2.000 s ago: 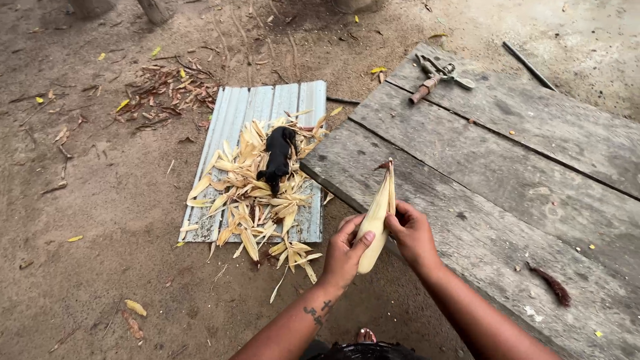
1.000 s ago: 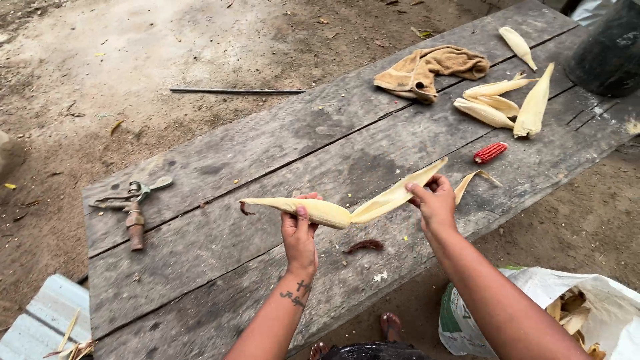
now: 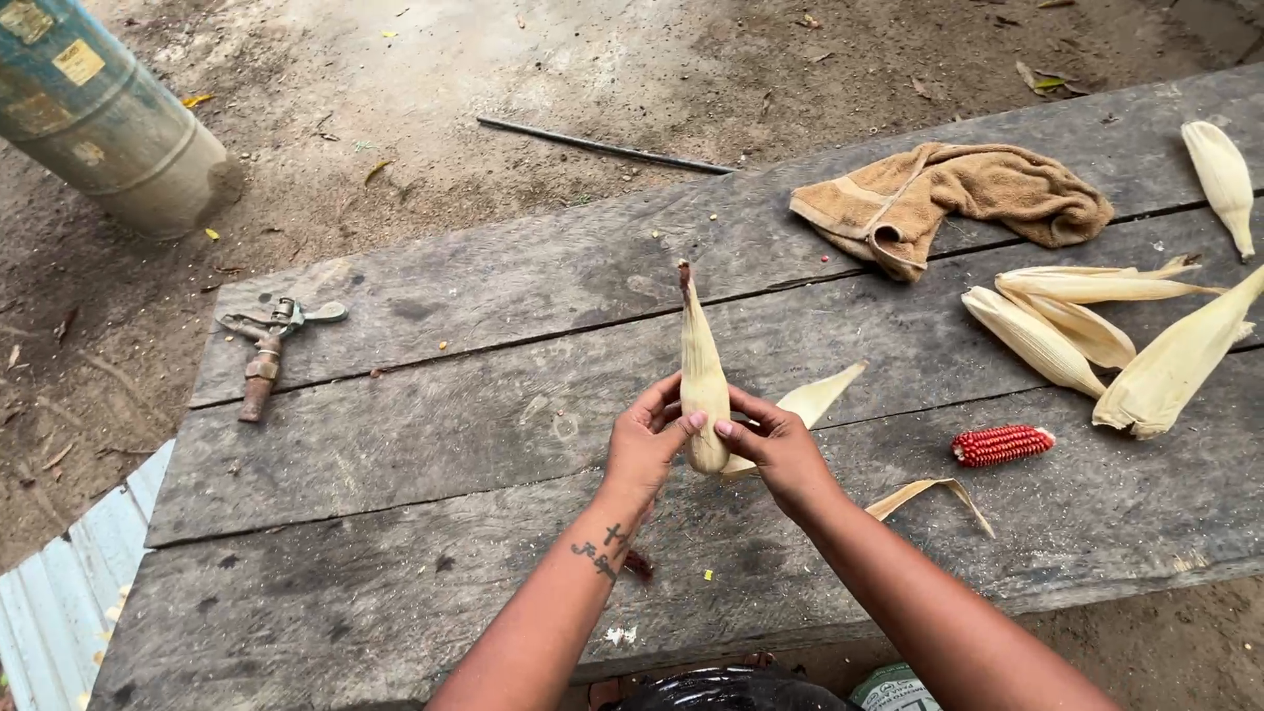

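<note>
An ear of corn in its pale husk [image 3: 704,380] stands tip away from me, between my two hands above the wooden table. My left hand [image 3: 647,434] grips its left side, thumb on the front. My right hand [image 3: 775,444] grips the right side, its thumb beside the other. A loose husk leaf [image 3: 820,397] lies just behind my right hand. Farther right, a husked red corn cob [image 3: 1003,445] rests near a curled husk strip [image 3: 933,494]. Several husk-covered ears or husks [image 3: 1037,341] are grouped beyond it, with one more [image 3: 1220,183] at the far right.
The grey plank table [image 3: 444,444] bears a rusty metal sprinkler head or valve [image 3: 265,360] at left and a brown towel [image 3: 978,197] at the back. Beyond lie a dark rod [image 3: 604,146] on the ground and a drum [image 3: 109,128]. Corrugated metal sheet [image 3: 74,583] shows at lower left.
A husk leaf that my right hand held stretched out from the ear now lies on the table. Both hands have come together on the ear, which has turned upward in view.
</note>
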